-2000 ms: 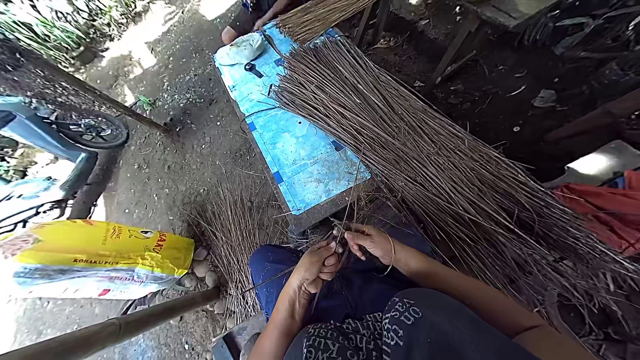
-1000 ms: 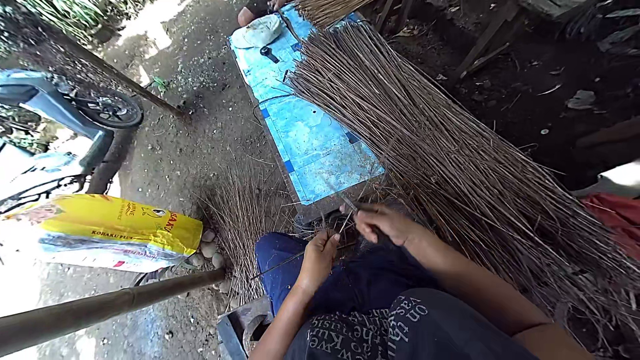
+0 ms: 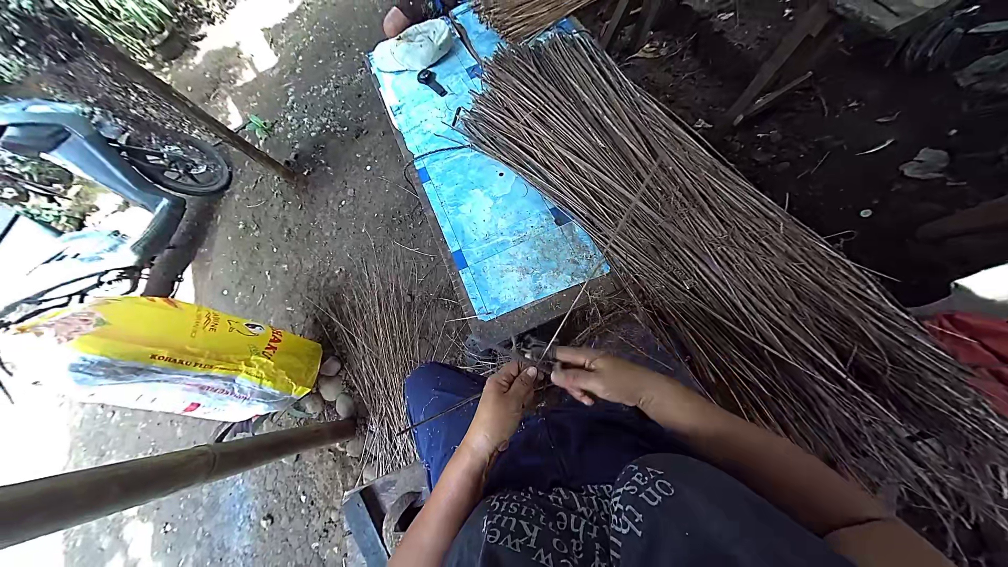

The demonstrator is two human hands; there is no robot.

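Over my lap, my left hand [image 3: 508, 398] pinches a thin brown plant stick [image 3: 591, 276], which slants up across the large bundle. My right hand [image 3: 602, 376] is close beside it, fingers curled around a small dark tool, perhaps a knife, whose shape is mostly hidden. A large bundle of thin dry sticks [image 3: 677, 213] lies to the right, its cut ends on a bench topped with a blue sheet [image 3: 504, 228]. More loose thin sticks [image 3: 378, 354] lie on the ground left of my knee.
A bamboo pole [image 3: 205, 465] crosses the lower left, near a yellow sack [image 3: 197, 346] and stones. A motorbike [image 3: 102, 173] stands at far left. A white bag [image 3: 416, 46] and a dark object [image 3: 431, 82] lie on the bench's far end.
My right hand has come back against my left hand; one second ago they were slightly apart. A long stick now reaches up from my hands across the bundle.
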